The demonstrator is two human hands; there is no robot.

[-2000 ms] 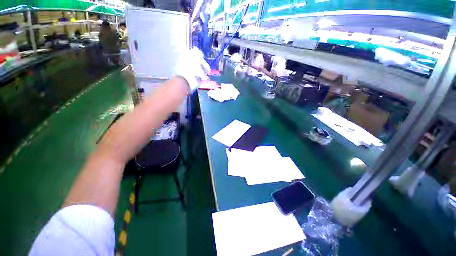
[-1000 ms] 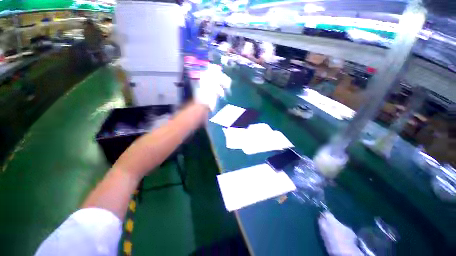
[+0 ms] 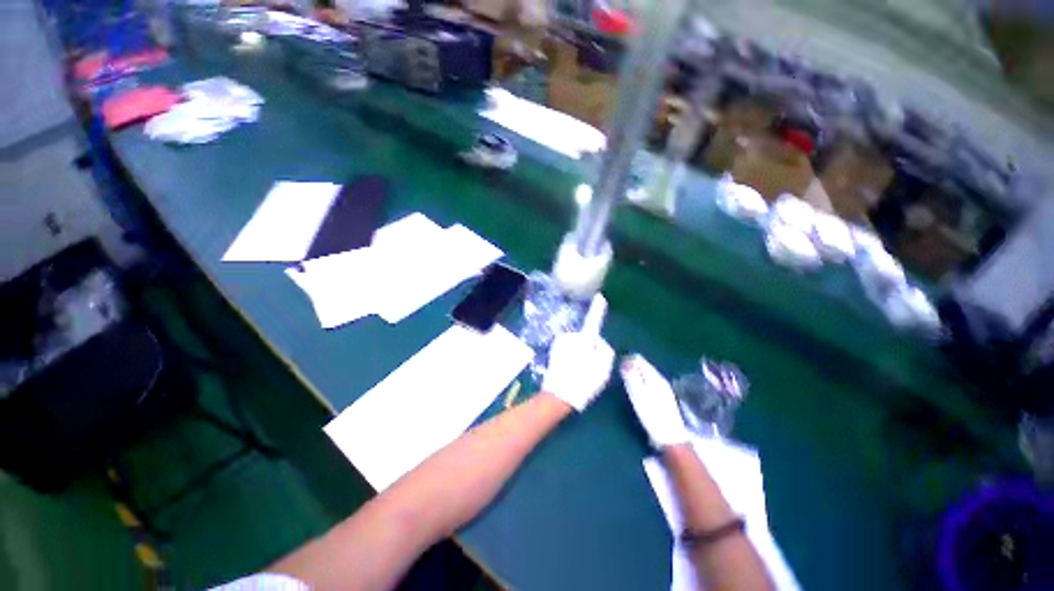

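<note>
My left hand [image 3: 579, 361], in a white glove, is over the bench beside the crinkled clear plastic [image 3: 543, 314] at the post foot. Its index finger points up toward the post. My right hand [image 3: 650, 398], also gloved, is just right of it, fingers together and pointing up-left. The hands are apart. Whether either holds a small part cannot be told. A squat clear bottle [image 3: 713, 393] stands right of my right hand. A white sheet [image 3: 740, 485] lies under my right forearm. A black smartphone [image 3: 490, 298] and a thin tan stick [image 3: 512, 395] lie left of my left hand.
White sheets [image 3: 430, 404] and a dark sheet [image 3: 349, 217] lie on the left of the green bench. The metal post [image 3: 624, 150] rises behind my hands. Wrapped white units [image 3: 813, 231] line the rear right. A purple-ringed fan [image 3: 1003, 540] is far right; a black bin [image 3: 58, 346] is left.
The view has swung right and down. My left hand has come back from the far left end of the bench to the post foot. My right forearm, the bottle and the fan now show.
</note>
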